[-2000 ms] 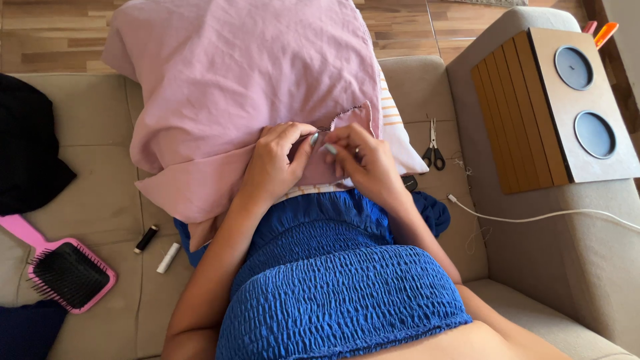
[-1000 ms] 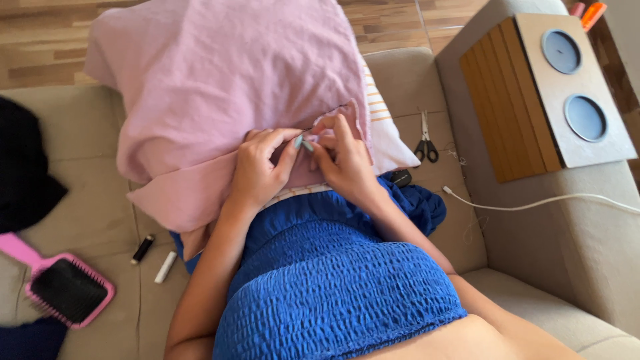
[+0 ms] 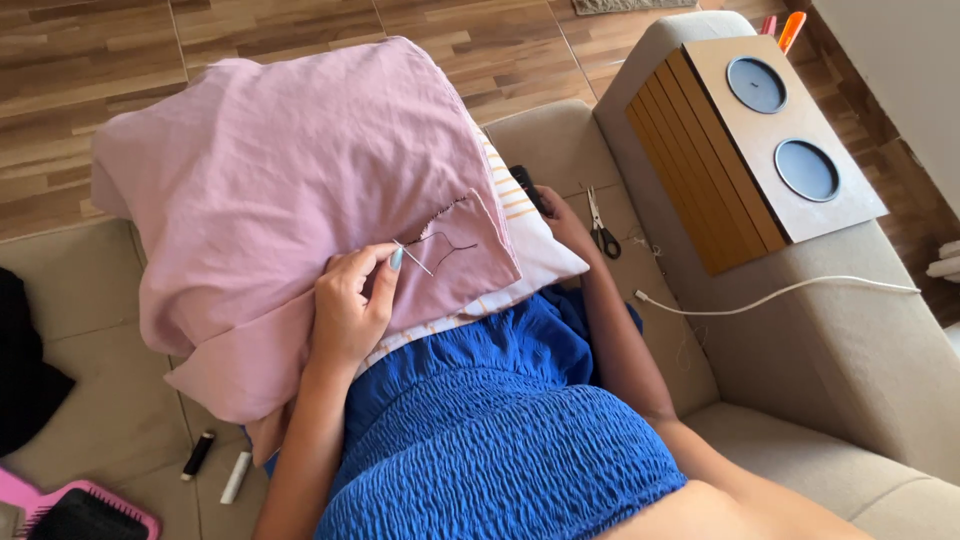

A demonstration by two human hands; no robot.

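Note:
Pink cloth (image 3: 300, 150) lies over a white pillow with orange stripes (image 3: 536, 244) on my lap. Between thumb and forefinger, my left hand (image 3: 352, 300) pinches a sewing needle (image 3: 418, 261) at the cloth. Dark thread (image 3: 448, 251) loops beside the needle, and a row of dark stitches (image 3: 439, 216) runs along the cloth's folded edge. My right hand (image 3: 559, 217) is at the pillow's right side with its fingers on a black object (image 3: 527, 186), partly hidden, whose kind I cannot tell. Scissors with black handles (image 3: 602, 229) lie just right of that hand.
A black thread spool (image 3: 198, 456) and a white one (image 3: 236, 478) lie on the sofa at left, near a pink hairbrush (image 3: 90, 514) and black fabric (image 3: 26, 360). A white cable (image 3: 780, 289) crosses the right armrest, which bears a slatted wooden tray (image 3: 795, 127).
My right hand has left the cloth and moved right to the black object beside the pillow. My left hand remains at the cloth, where the needle now shows plainly.

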